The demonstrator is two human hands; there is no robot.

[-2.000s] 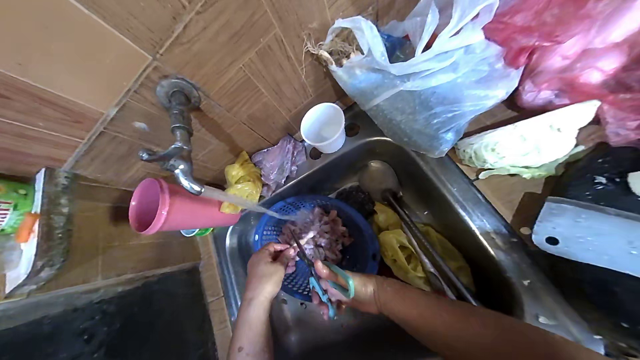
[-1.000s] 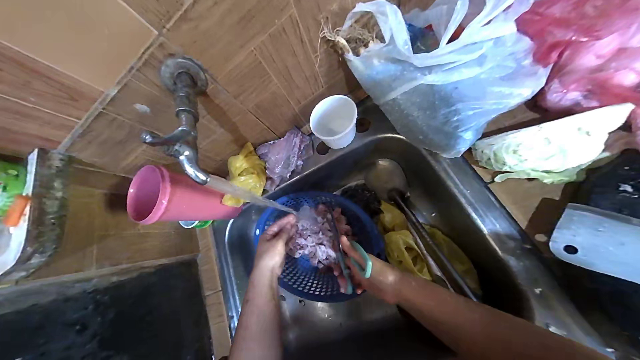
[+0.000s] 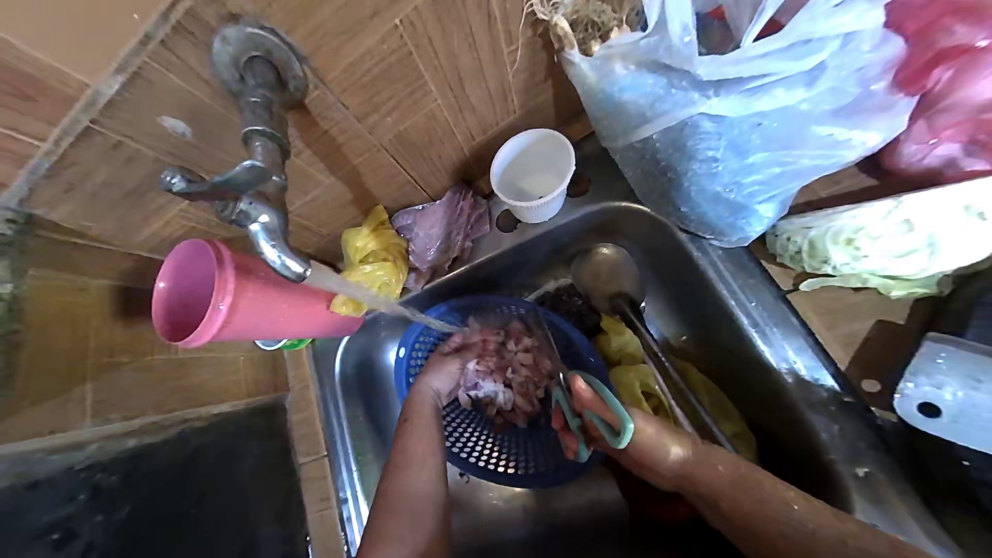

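Pieces of raw meat (image 3: pixel 515 364) lie in a blue plastic colander (image 3: pixel 496 457) inside the steel sink. My left hand (image 3: pixel 446 372) is against the left side of the meat, under the running water; its fingers are partly hidden, so its grip cannot be told. My right hand (image 3: pixel 589 422) holds scissors with teal handles (image 3: pixel 620 422) at the colander's right side, fingers through the loops, the blades pointing up and away beside the meat. Water streams from the metal faucet (image 3: pixel 271 240) into the colander near my left hand.
A pink plastic cup (image 3: pixel 263 298) lies tilted below the faucet. A white tub (image 3: pixel 533 174) stands behind the sink (image 3: pixel 775 403). Right of the colander are a metal ladle (image 3: pixel 608 279) and yellow plastic bags (image 3: pixel 639 380). Cut cabbage (image 3: pixel 883 232) and a cleaver blade (image 3: pixel 949 391) lie at right.
The scissors have moved from over the meat two seconds ago to the meat's right side. My left hand has shifted from the meat's near side to its left.
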